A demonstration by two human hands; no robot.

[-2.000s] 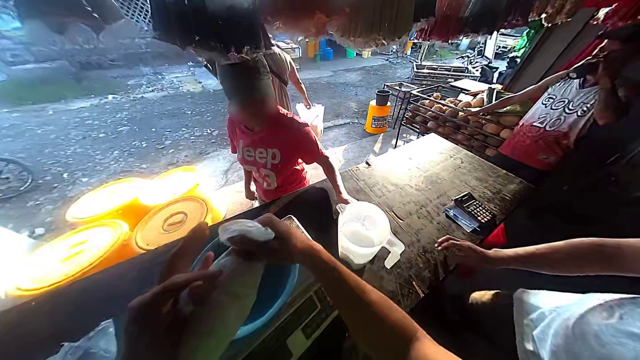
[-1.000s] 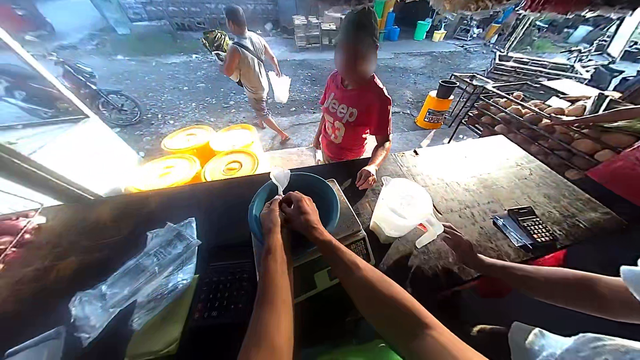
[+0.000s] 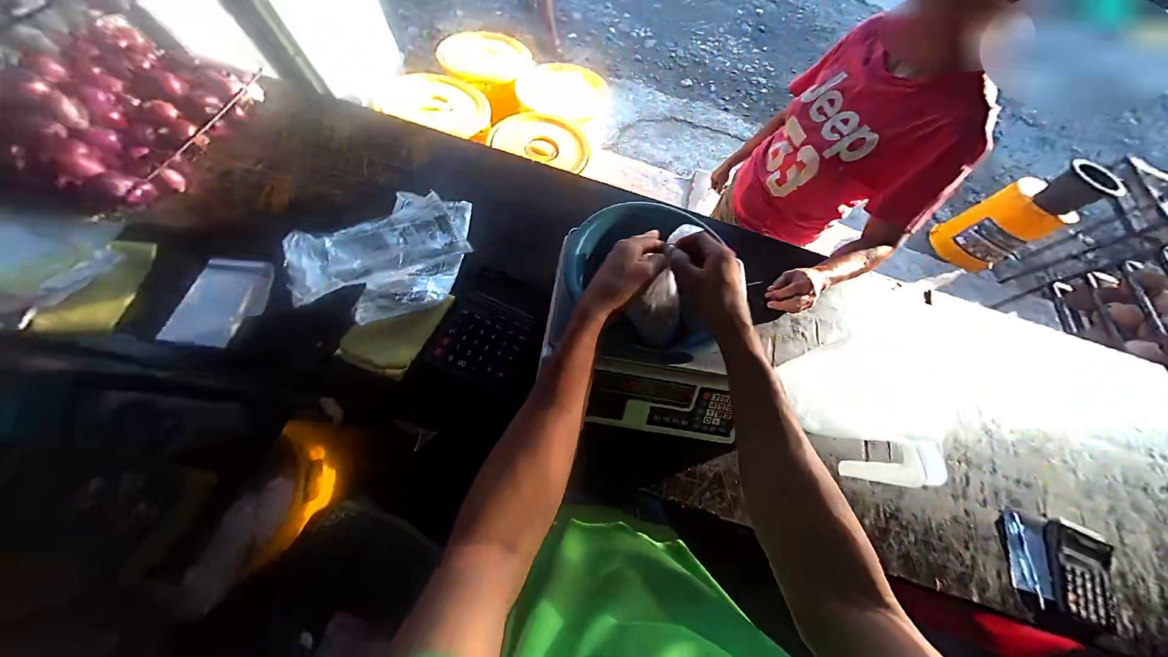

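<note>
My left hand [image 3: 628, 269] and my right hand [image 3: 710, 272] meet at the gathered neck of a filled, whitish plastic bag [image 3: 655, 308], fingers pinching it from both sides. The bag's body hangs inside a blue-green basin [image 3: 593, 239]. Beneath the basin is a digital weighing scale [image 3: 657, 392] with a keypad facing me. What fills the bag cannot be told.
Left of the scale lie a calculator [image 3: 484, 342], clear plastic bags [image 3: 379, 251] and red onions [image 3: 100, 109]. Across the counter stands a person in a red shirt [image 3: 849, 128], a hand resting near the scale. A second calculator [image 3: 1079, 570] is at right; yellow lidded buckets [image 3: 540, 141] stand outside.
Two seconds ago my hands held the bag up beside the basin; now they hold its neck over the basin. The view has swung left and tilted. The co-worker's arm at right is out of view.
</note>
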